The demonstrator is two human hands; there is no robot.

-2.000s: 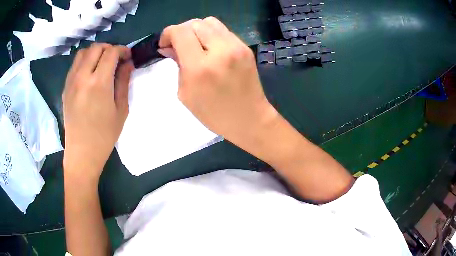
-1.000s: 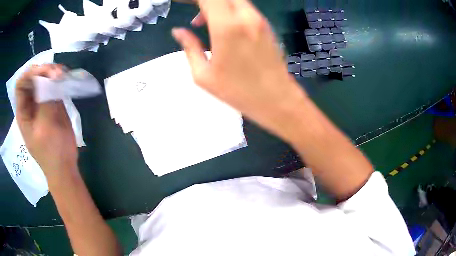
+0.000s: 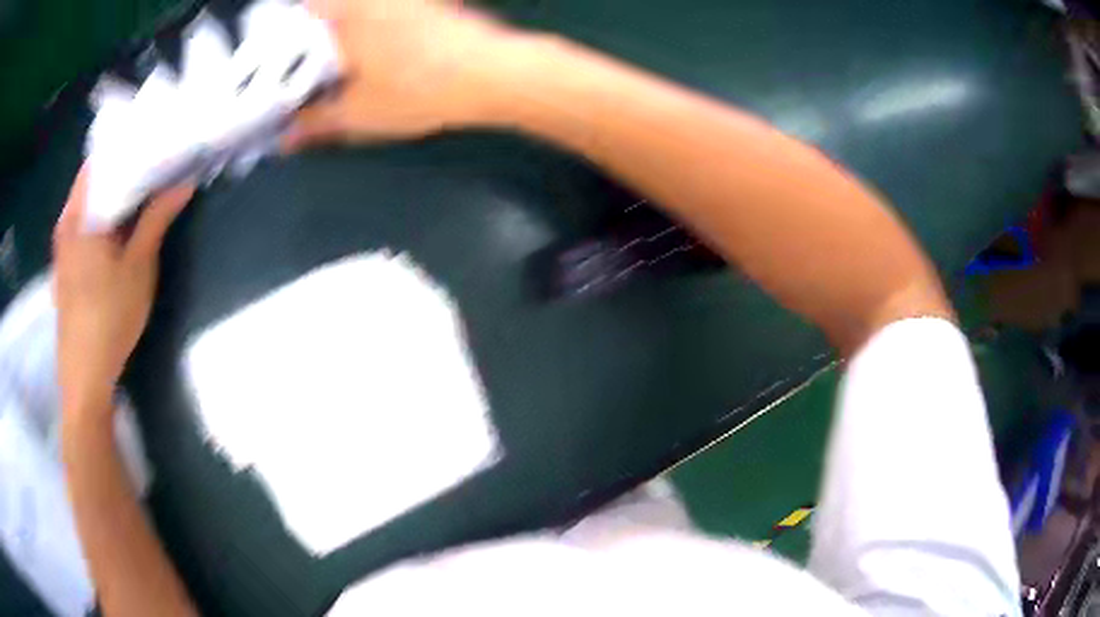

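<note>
A row of filled white bags (image 3: 199, 109) with pointed corners is at the top left, blurred. My left hand (image 3: 109, 259) grips its left end. My right hand (image 3: 374, 72) grips its right end, fingers partly hidden behind the bags. The stack of empty bags (image 3: 344, 398) lies flat in front of me, with no hand on it. Black units (image 3: 615, 256) lie right of centre, blurred and partly hidden under my right forearm.
A larger white bag (image 3: 36, 446) lies at the left edge, partly behind my left forearm. The dark green bench (image 3: 676, 386) ends in a slanting edge at the right. Beyond it are green floor, a piece of yellow-black tape and a blue object (image 3: 1043, 470).
Both hands have moved to the row of filled bags and taken hold of its ends. The small white bag seen in my left hand is no longer separately visible. The view has shifted.
</note>
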